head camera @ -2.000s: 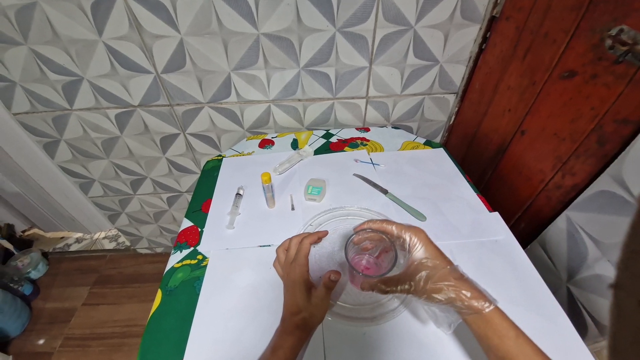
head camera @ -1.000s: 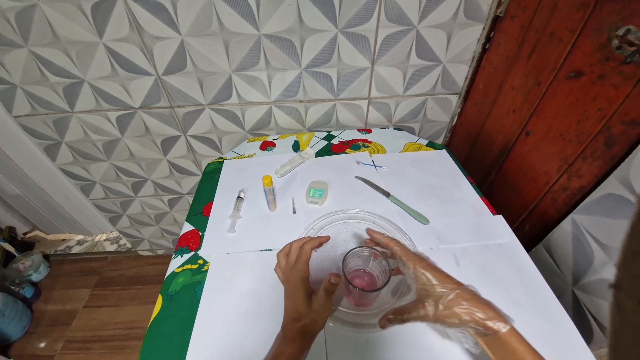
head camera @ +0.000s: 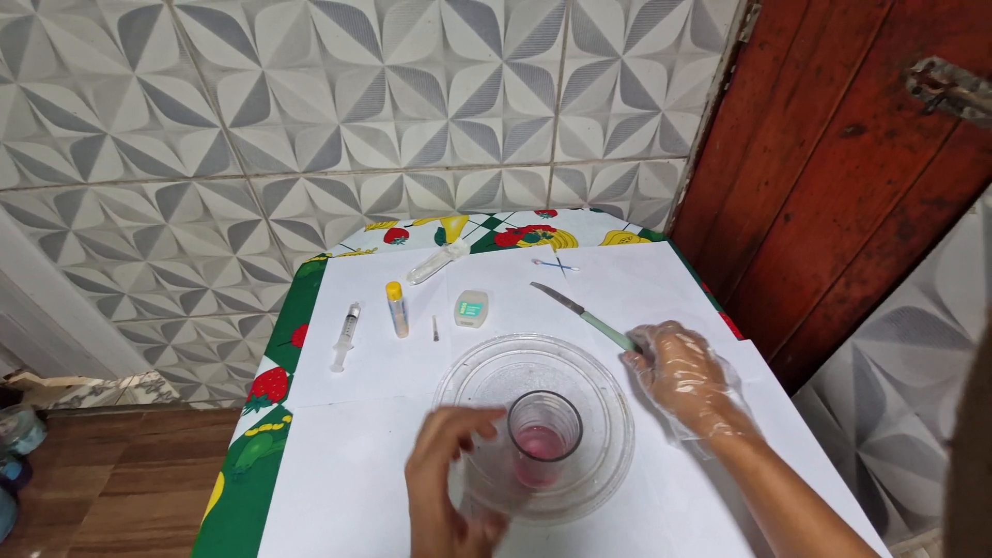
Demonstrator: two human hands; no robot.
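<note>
A clear glass (head camera: pixel 545 434) with pink liquid stands on a round clear glass plate (head camera: pixel 535 508). My left hand (head camera: pixel 457 473), bare, is at the left of the glass with fingers apart and nothing in them. My right hand (head camera: pixel 682 372), in a clear plastic glove, is at the green handle of a knife (head camera: pixel 597 322), its fingertips touching the handle's end. The knife lies on the white paper, blade toward the upper left. Whether the fingers close round the handle cannot be made out.
White paper sheets (head camera: pixel 349 473) cover the fruit-print tablecloth (head camera: pixel 271 387). Behind the plate lie a syringe (head camera: pixel 346 337), a yellow-capped tube (head camera: pixel 397 310), a small needle-like piece (head camera: pixel 435 329), a small translucent container (head camera: pixel 471 308), a wrapped item (head camera: pixel 438 261) and cotton swabs (head camera: pixel 555 265).
My right hand has moved from the glass up and right to the knife handle. Two seconds ago it held the glass, which now stands free on the plate.
</note>
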